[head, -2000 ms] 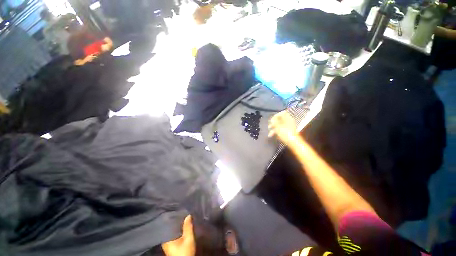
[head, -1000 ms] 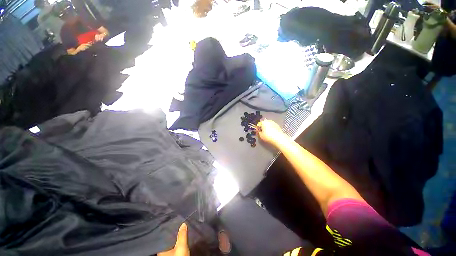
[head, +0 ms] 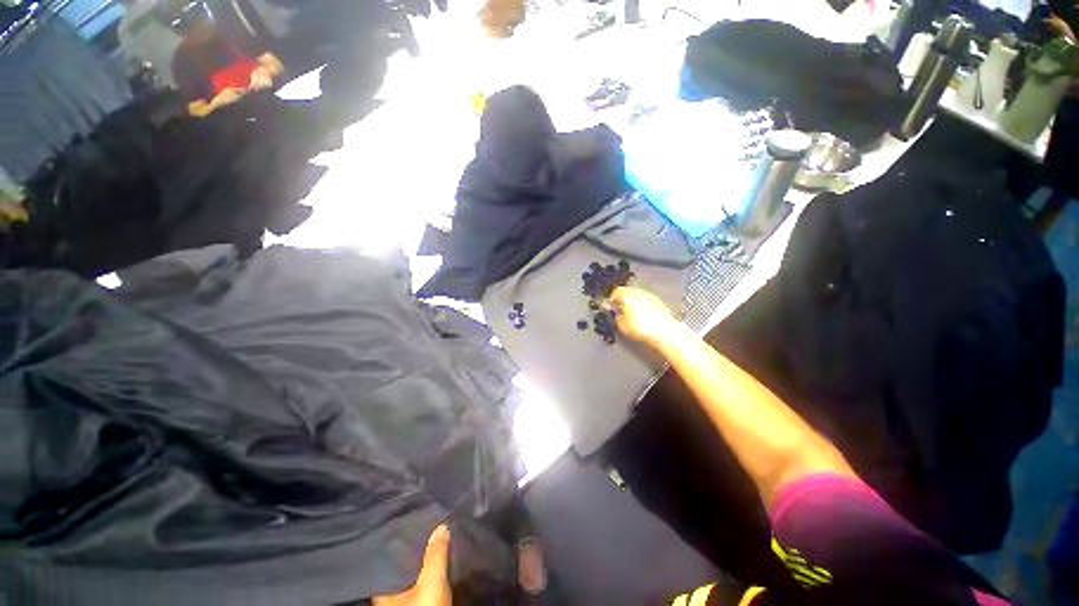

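Note:
A dark grey garment (head: 237, 403) with smooth, slightly shiny fabric lies in folds over the left and centre. My left hand (head: 428, 573) is cut off by the bottom edge; its thumb lies on the garment's near part, the fingers hidden. A loose pile of small black buttons (head: 606, 284) lies on a grey cloth (head: 568, 379), with a few buttons (head: 517, 316) set apart to the left. My right hand (head: 639, 315) reaches to the pile's right side with its fingertips at the buttons. Whether it pinches a button or needle is too small to tell.
A black cloth bundle (head: 527, 178) lies behind the grey cloth. A bright blue tray (head: 698, 166), a metal flask (head: 775, 184) and a checked cloth (head: 716, 284) are at its right. Dark clothing (head: 911, 331) fills the right side. A person in red (head: 231, 77) sits far left.
My right hand has moved from the cloth's right side, off the pile, left to the buttons. The pile has changed shape, some buttons now lower. My left hand stays on the garment.

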